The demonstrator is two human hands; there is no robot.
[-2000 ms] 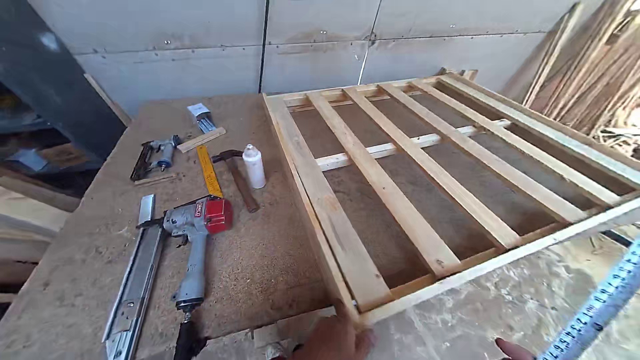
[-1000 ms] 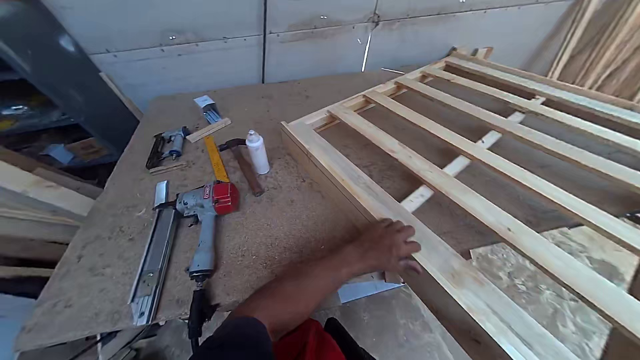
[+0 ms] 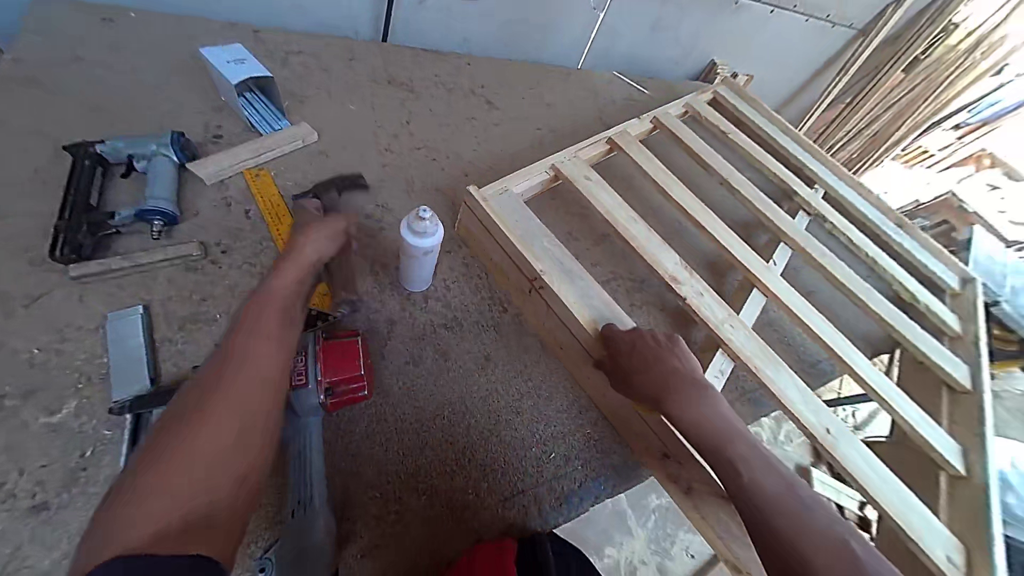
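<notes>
My left hand (image 3: 314,238) is closed at the neck of a claw hammer (image 3: 344,276), just below its head; both are blurred. A yellow square's blade (image 3: 270,206) lies beside and partly under that hand. To the right stands a white plastic bottle (image 3: 421,249). My right hand (image 3: 652,364) grips the near side rail of a slatted wooden frame (image 3: 572,276), thumb side along the outer slat. Below my left hand lies a pneumatic nailer (image 3: 308,448) with a red cap, partly hidden by my forearm.
A smaller pneumatic stapler (image 3: 160,180) lies at the left between wood offcuts (image 3: 256,152). An open box of fasteners (image 3: 244,88) lies behind them. A metal-faced wall (image 3: 496,32) borders the table, and thin wood strips (image 3: 888,96) lean at the back right.
My left hand has come into view at the hammer, whose handle has turned. A hand was on the frame's near rail one second ago too. The view has shifted over the tools.
</notes>
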